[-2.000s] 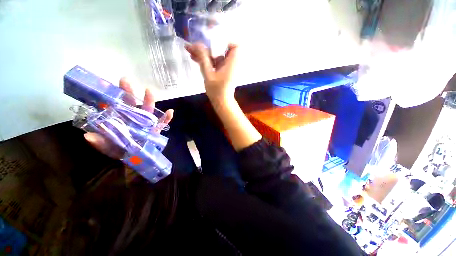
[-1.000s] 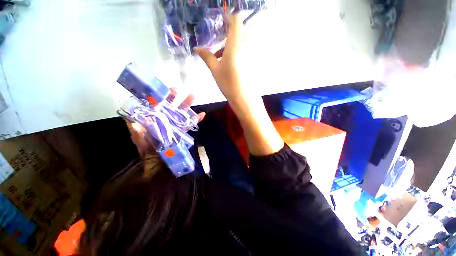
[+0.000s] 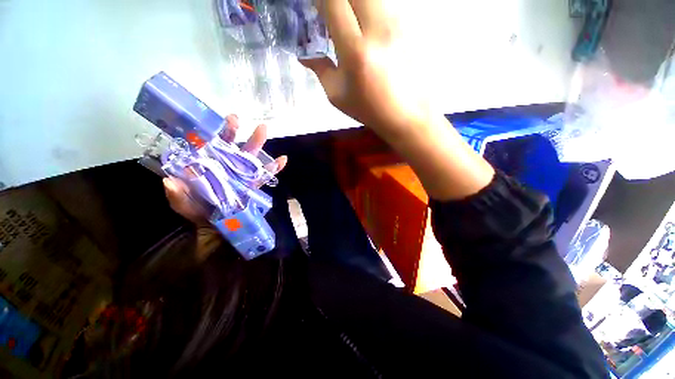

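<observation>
My left hand is palm up near the table's front edge and holds several lilac cable packs, crossed over each other, with pale coiled cables and orange stickers showing. My right hand reaches over the white table to a pile of lilac packs at the top of the view. Its thumb is at the end of one pack; the fingertips are cut off or washed out by glare, so its grip cannot be told. Clear plastic cases lie just below the pile.
An orange box and a blue plastic crate stand below the table edge, right of my legs. A whitish plastic bag is at the table's right end, near a teal pack. A brown carton is at lower left.
My right hand and forearm have moved up and right across the pile, now covering part of the orange box. My left hand still holds its packs and has shifted slightly in view.
</observation>
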